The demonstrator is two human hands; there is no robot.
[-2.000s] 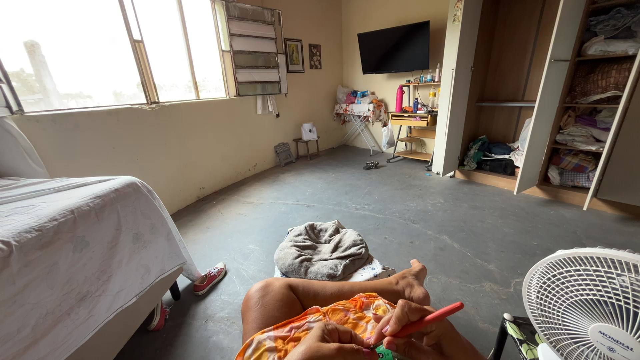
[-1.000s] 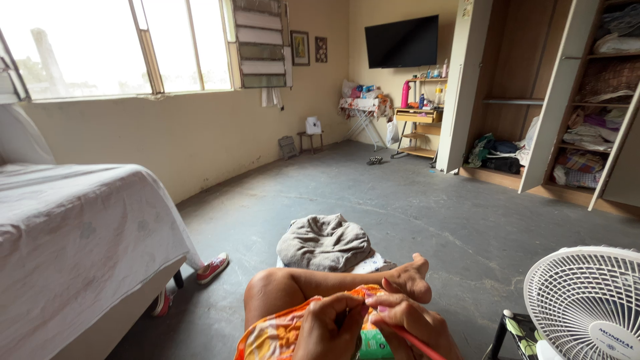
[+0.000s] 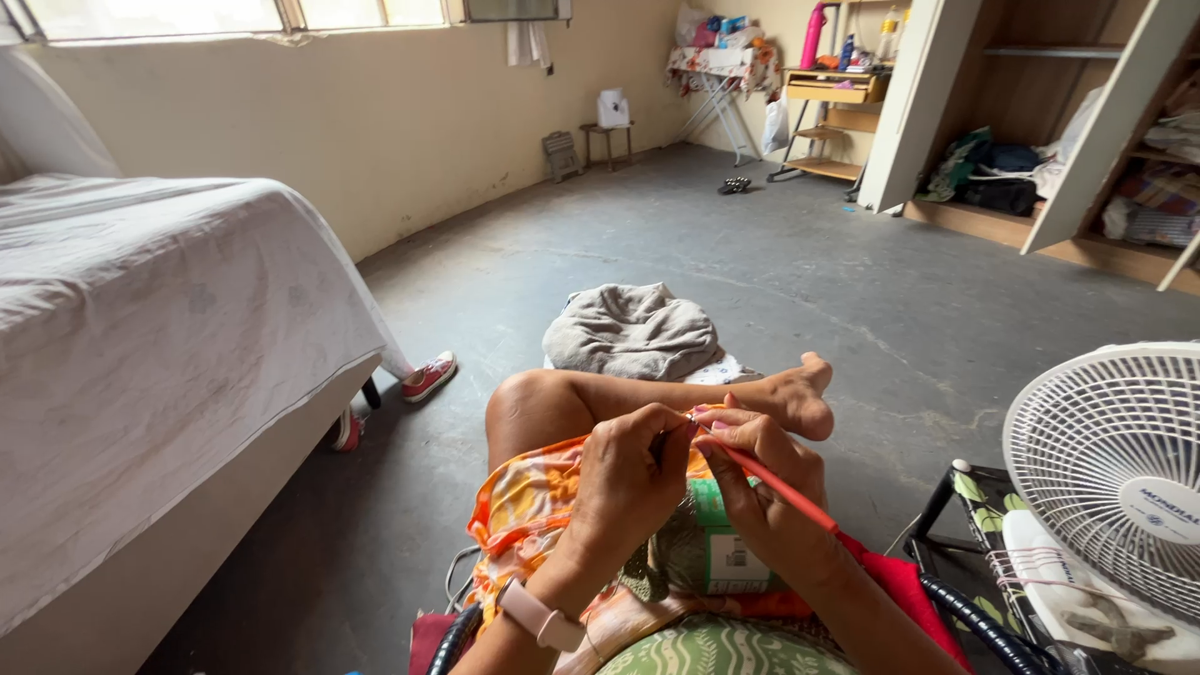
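Observation:
My right hand [image 3: 773, 469] holds a crochet hook with a red handle [image 3: 783, 487], its metal tip pointing at my left fingertips. My left hand [image 3: 628, 469] pinches something small at that tip, seemingly yarn; fingers hide most of it. A skein of olive-green yarn [image 3: 670, 553] with a green and white paper band [image 3: 736, 562] lies in my lap, below and between the hands. Under it is orange patterned cloth [image 3: 534, 487]. My left wrist wears a pink-banded watch [image 3: 541, 616].
A white fan [image 3: 1106, 459] stands at the right on a small black-framed table [image 3: 947, 497]. At the left is a bed with a white sheet [image 3: 187, 375], with red sneakers [image 3: 429, 377] beside it. A folded grey blanket [image 3: 630, 333] lies beyond my bent leg.
The view has tipped downward. Both hands have come up from the lap, and the hook's handle, pointing up to the right two seconds ago, now slopes down to the right. More of the yarn skein shows.

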